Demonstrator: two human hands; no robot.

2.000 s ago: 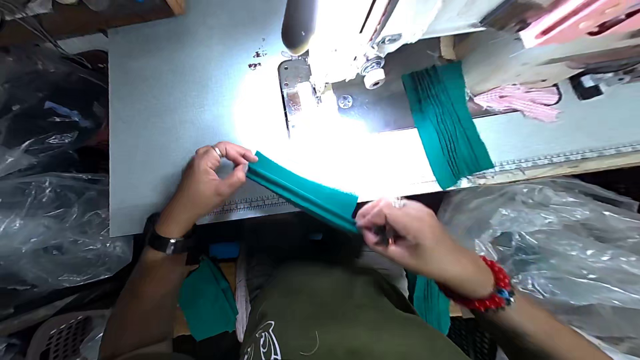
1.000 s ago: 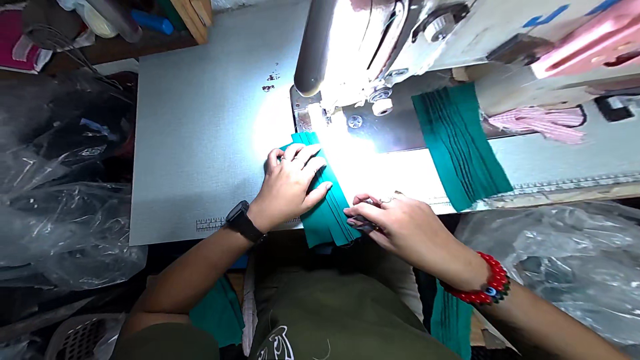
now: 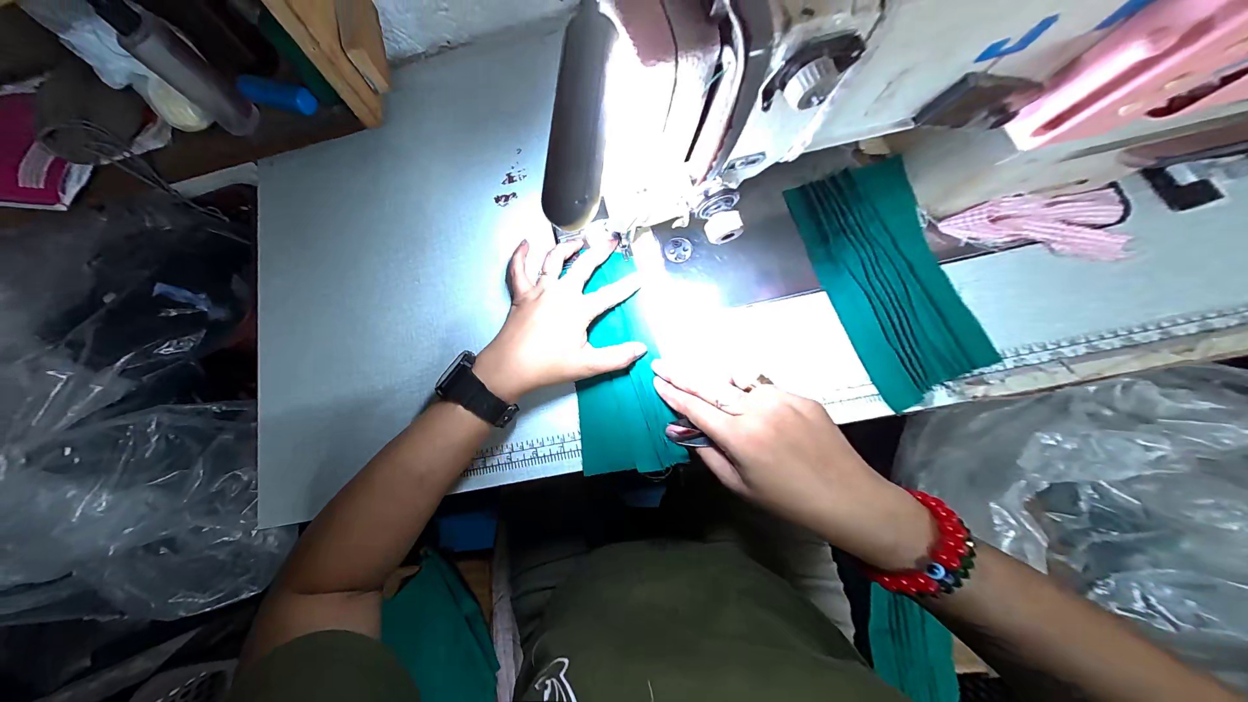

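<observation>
A green pleated fabric piece (image 3: 624,419) lies on the sewing machine bed, its far end at the presser foot (image 3: 627,241) under the bright lamp light. Spread flat, my left hand (image 3: 565,322) presses on the fabric with fingers apart, fingertips close to the needle area. My right hand (image 3: 760,429) rests at the fabric's right edge, index finger touching it; a small dark metal tool (image 3: 688,435), partly hidden, is tucked in its curled fingers. Another green pleated piece (image 3: 887,283) lies to the right of the needle area.
The sewing machine head (image 3: 673,97) rises over the far side. A pink checked cloth strip (image 3: 1043,222) lies by the machine's base. Clear plastic bags (image 3: 1102,487) flank the table on both sides. A wooden box edge (image 3: 327,58) is at the far left, and a ruler tape (image 3: 526,454) runs along the near edge.
Two seconds ago both hands held the folded green fabric by its ends near the table edge. The fabric now lies spread under the left hand, its far end at the presser foot.
</observation>
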